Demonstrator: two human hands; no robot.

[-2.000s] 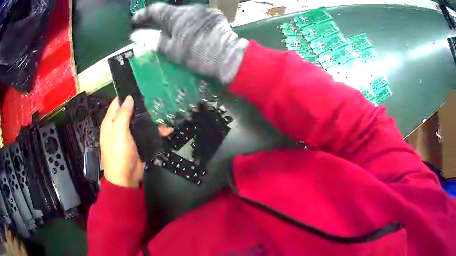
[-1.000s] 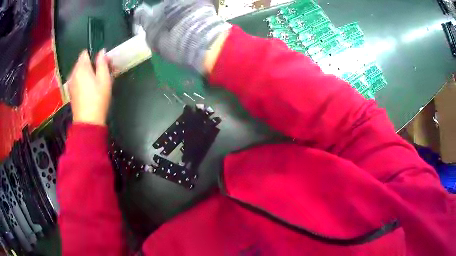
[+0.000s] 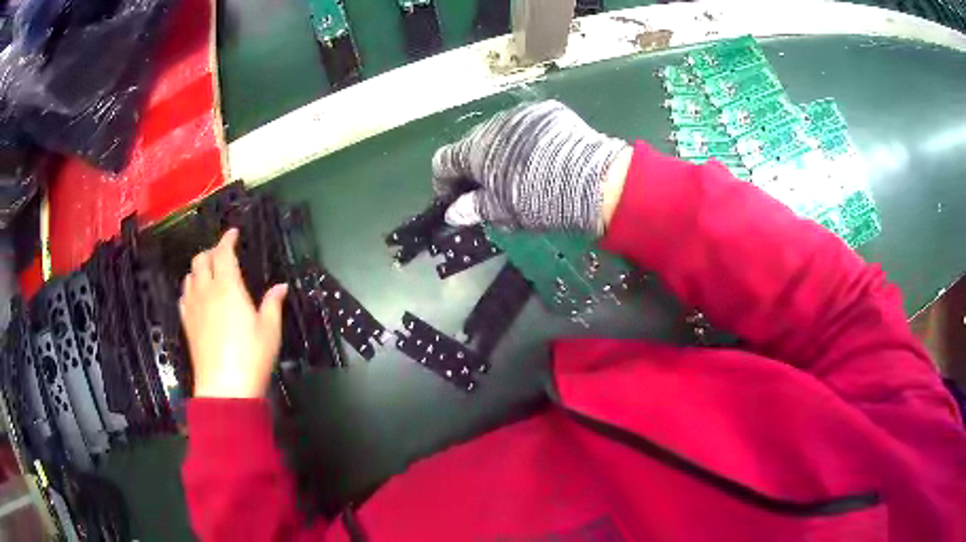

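My left hand [image 3: 228,323], bare, is at the right end of a row of black and grey housing halves [image 3: 95,360]. Its thumb and fingers are apart and its fingertips lie against the black pieces. My right hand [image 3: 535,164], in a grey-white knit glove, is shut on green circuit boards [image 3: 553,273] that stick out below the palm. Its pale fingertips are at a black rubber keypad [image 3: 418,228]; whether they pinch it is hidden. Several more black keypads with white dots [image 3: 440,351] lie loose on the dark green bench between my hands.
Overlapping green boards [image 3: 757,122] lie at the upper right. A pale worn rail [image 3: 371,104] with a metal post [image 3: 540,30] crosses the top. Beyond it are part-built remotes [image 3: 337,48]. A red sheet [image 3: 143,159] and a crinkled dark plastic bag [image 3: 79,79] are at the upper left.
My left hand has come down from the rail to the housing row. My gloved hand has moved from the rail down to the keypads, still with the boards. The keypads are now more spread out.
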